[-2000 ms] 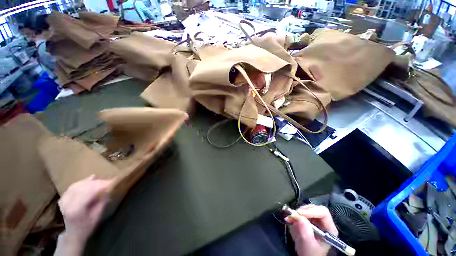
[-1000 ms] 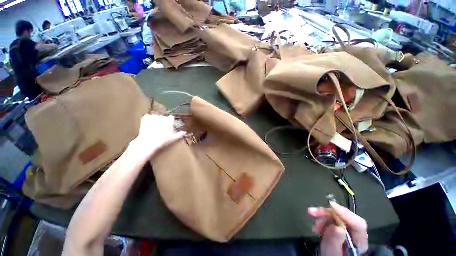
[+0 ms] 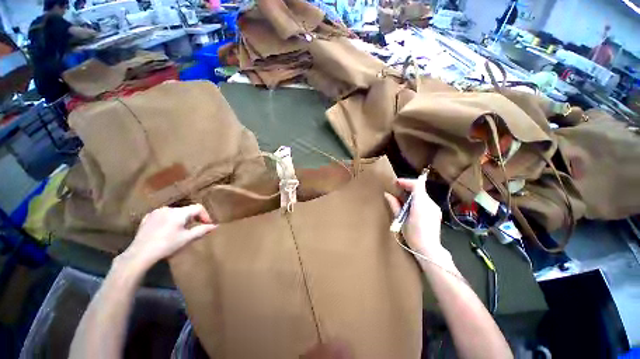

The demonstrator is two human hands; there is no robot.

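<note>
A tan tote bag [image 3: 351, 273] lies in front of me with its mouth away from me and its centre seam running toward me. A closure tab in pale wrap [image 3: 285, 177] stands at the mouth, above the seam. A reddish-brown leather patch [image 3: 326, 349] shows at the bottom edge of the picture. My left hand [image 3: 172, 230] pinches the bag's left top corner. My right hand [image 3: 421, 214] is at the right top corner and holds the white pen-shaped tool [image 3: 403, 212], with its thin cord [image 3: 428, 261] running over my wrist.
Another tan bag with a patch [image 3: 168, 126] lies at the left. Stacked bags [image 3: 274, 52] stand at the back, and heaped bags [image 3: 470, 126] lie at the right on the dark green table [image 3: 281, 112]. A clear-lined bin [image 3: 70, 308] is below left. A person [image 3: 50, 45] is at the far left.
The bag has been turned and spread, so its mouth now faces away and its patch is near me. My left hand has moved to the left corner; my right hand has come up to the right corner.
</note>
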